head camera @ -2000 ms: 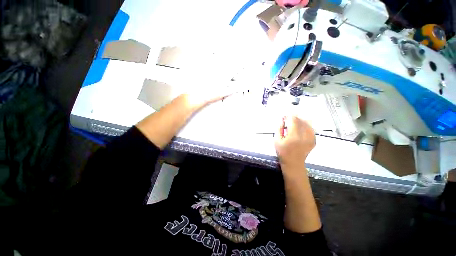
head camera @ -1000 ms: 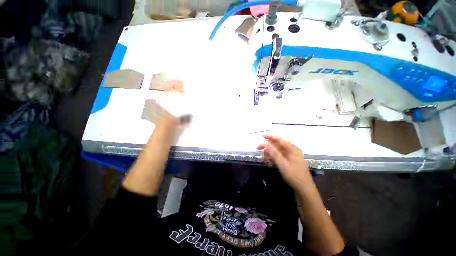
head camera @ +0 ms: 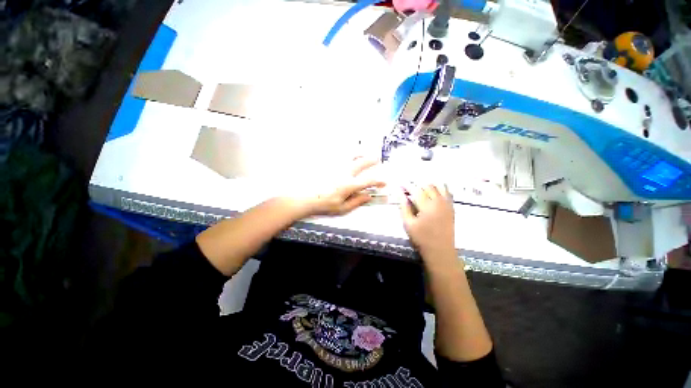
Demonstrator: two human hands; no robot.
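Both bare hands are near each other on the glare-whitened sewing table [head camera: 303,144], just in front of the needle area. My left hand [head camera: 348,194] has its fingers pointing right over a small pale piece [head camera: 380,198]. My right hand [head camera: 429,214] rests beside it with bent fingers at the piece's right side. Glare hides the piece's outline and whether the fingers grip it. The presser foot and needle [head camera: 400,144] of the white and blue sewing machine [head camera: 523,125] are just behind the hands.
Tan-grey cut pieces lie flat at left: a pointed one [head camera: 168,87], one beside it [head camera: 229,99] and one nearer [head camera: 218,151]. A brown stack [head camera: 582,233] lies at the right table edge. Whitish narrow pieces [head camera: 520,167] lie under the machine arm. A blue tube [head camera: 350,19] curves behind.
My left hand has moved right from the cut pieces to the area before the needle. My right hand has moved slightly up beside it. The camera view has shifted.
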